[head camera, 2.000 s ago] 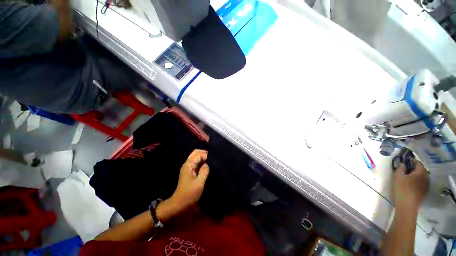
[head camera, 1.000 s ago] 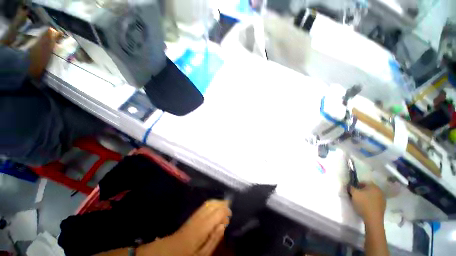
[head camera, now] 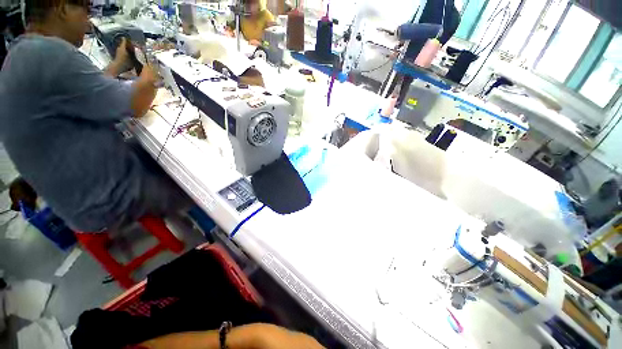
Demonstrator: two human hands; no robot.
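Observation:
Black fabric pieces (head camera: 184,290) lie bunched in and over a red-pink basket (head camera: 235,269) at the lower left. My left forearm, with a dark bracelet, crosses the bottom edge in front of them; my left hand is cut off by the frame's edge. My right hand is out of the picture. The white sewing machine head (head camera: 470,252) stands at the lower right, its needle area above the white table (head camera: 334,252). A small pink and blue item (head camera: 455,320) lies beside it. A black curved panel (head camera: 281,185) lies by the neighbouring machine.
A person in a grey shirt (head camera: 65,129) sits on a red stool (head camera: 126,252) at the left, working at the neighbouring machine (head camera: 256,129). A bright blue sheet (head camera: 314,167) lies behind the black panel. Thread cones (head camera: 323,37) and more machines stand beyond. Papers lie on the floor.
The view has tilted up, showing more of the workshop. My left hand has moved out past the bottom edge. My right hand, which held a dark tool beside the machine, is out of view.

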